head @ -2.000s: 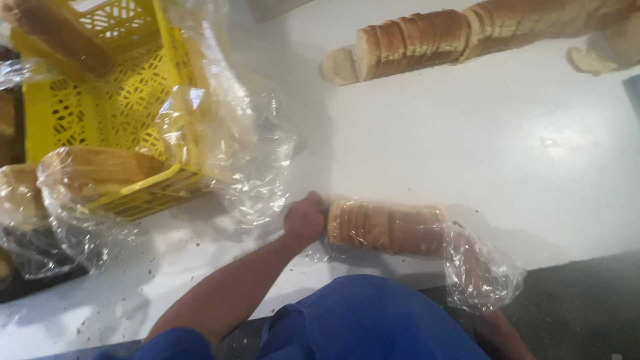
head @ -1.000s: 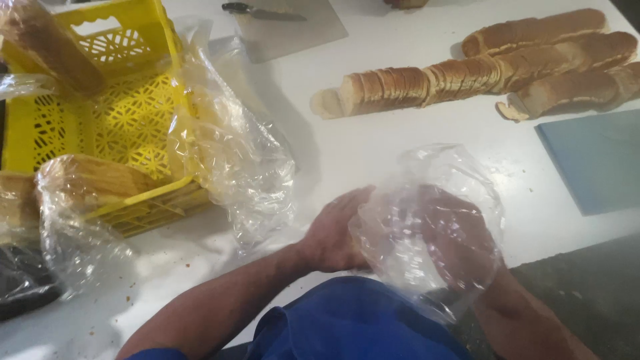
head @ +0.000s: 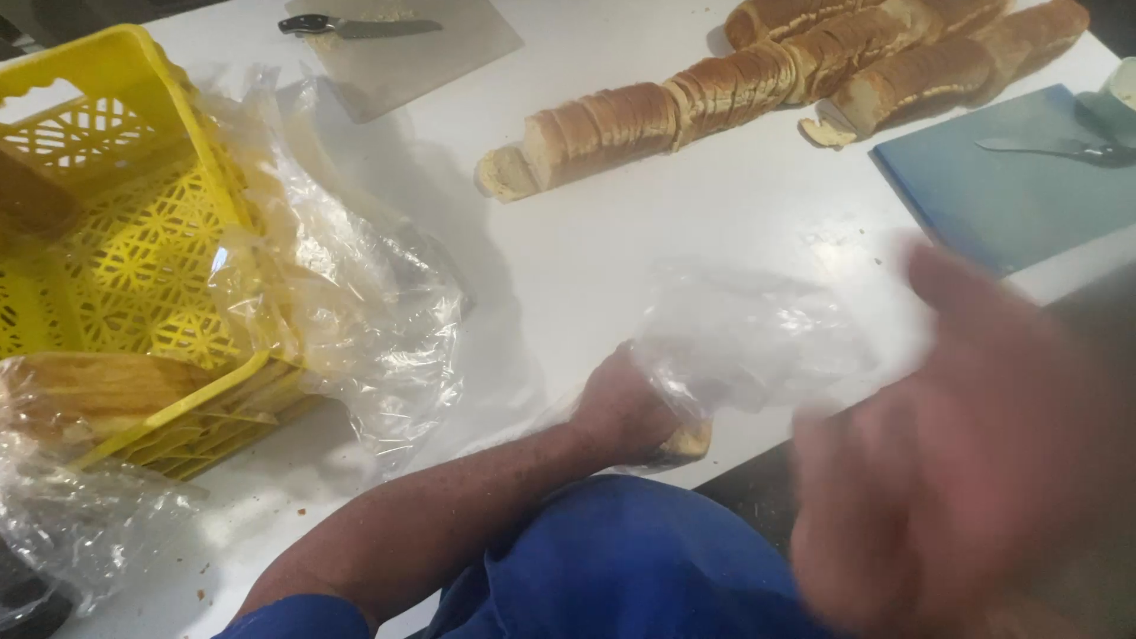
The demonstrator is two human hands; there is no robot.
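Near the table's front edge, my left hand grips a clear plastic bag around its gathered part. The bag's loose end spreads to the right, and a piece of bread shows just below the hand; the rest is hidden by the hand and arm. My right hand, blurred and close to the camera, is raised at the right with its fingers apart and nothing seen in it. Beyond the hands, a row of sliced bread loaves lies across the table, with a loose end slice at its near end.
A yellow plastic crate with bread stands at the left, clear plastic bags draped over its side. At the back, a knife rests on a pale cutting board. On the right is a blue cutting board with another knife.
My right hand has come away from the bag and up to the right. Two seconds ago the bagged sliced loaf lay on the table between my hands. The view has shifted.
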